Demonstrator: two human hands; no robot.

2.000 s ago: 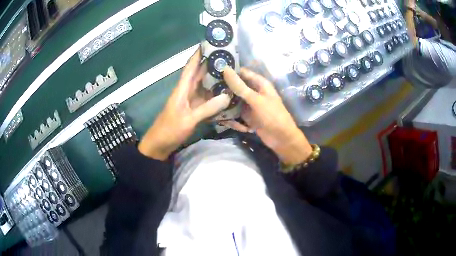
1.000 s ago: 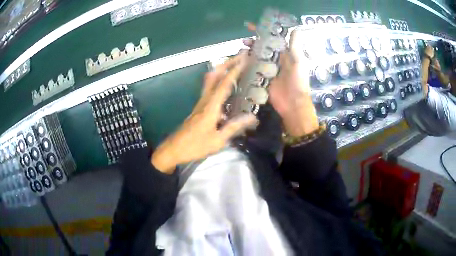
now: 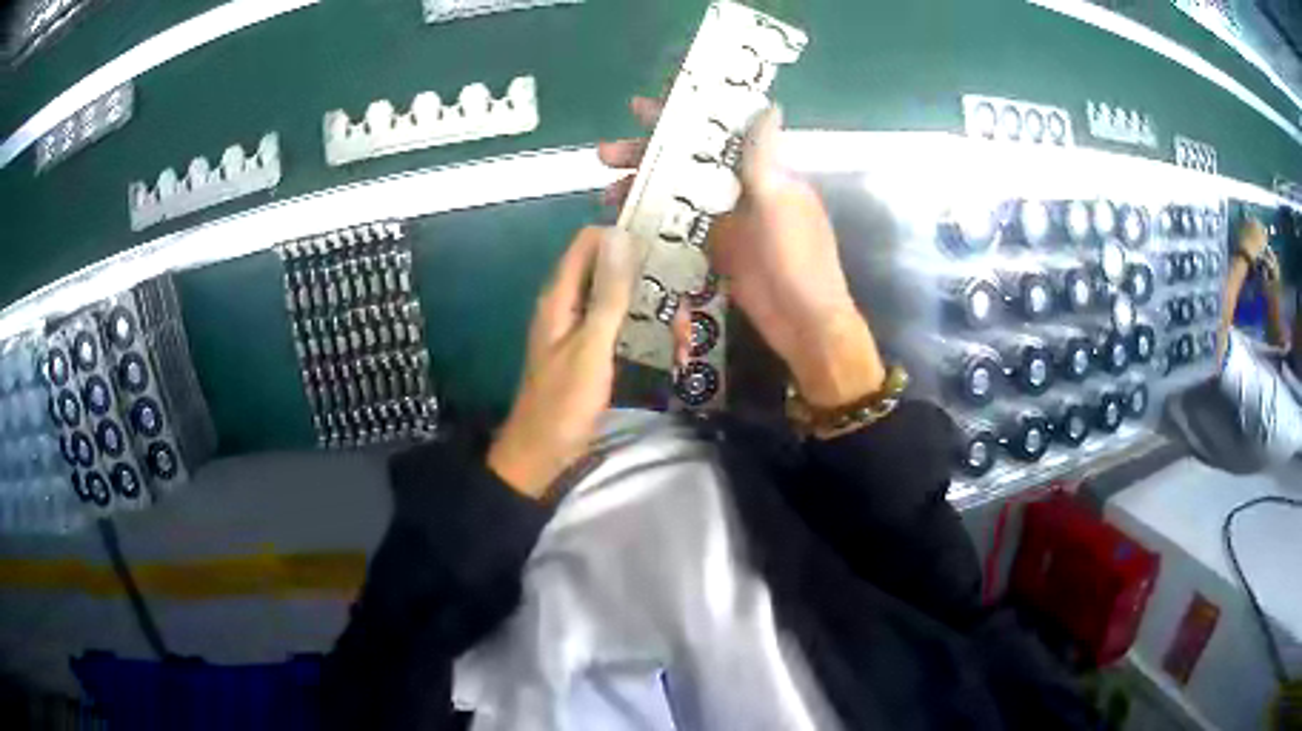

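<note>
A long pale metal housing (image 3: 671, 214) is held tilted, its top leaning right, with notched cut-outs along its face. My left hand (image 3: 568, 350) grips its lower left edge. My right hand (image 3: 793, 264) holds its right side, and fingertips show past its left edge. Black ring parts (image 3: 697, 383) in a grey strip show below and behind the housing's lower right side; whether the two pieces touch is hidden. The clear tray (image 3: 928, 343) with rows of black rings lies right of my right hand under strong glare.
On the green belt (image 3: 600, 72) lie scalloped strips (image 3: 429, 126) and ring-filled housings (image 3: 1017, 123). A block of slim dark rods (image 3: 360, 336) and stacked ring trays (image 3: 114, 400) are at left. A red bin (image 3: 1078, 578) and a person's arm (image 3: 1245, 286) are at right.
The held piece has turned from its ring side to a pale, notched face, and now appears steadier. The view has swung, shifting the belt parts and clear tray.
</note>
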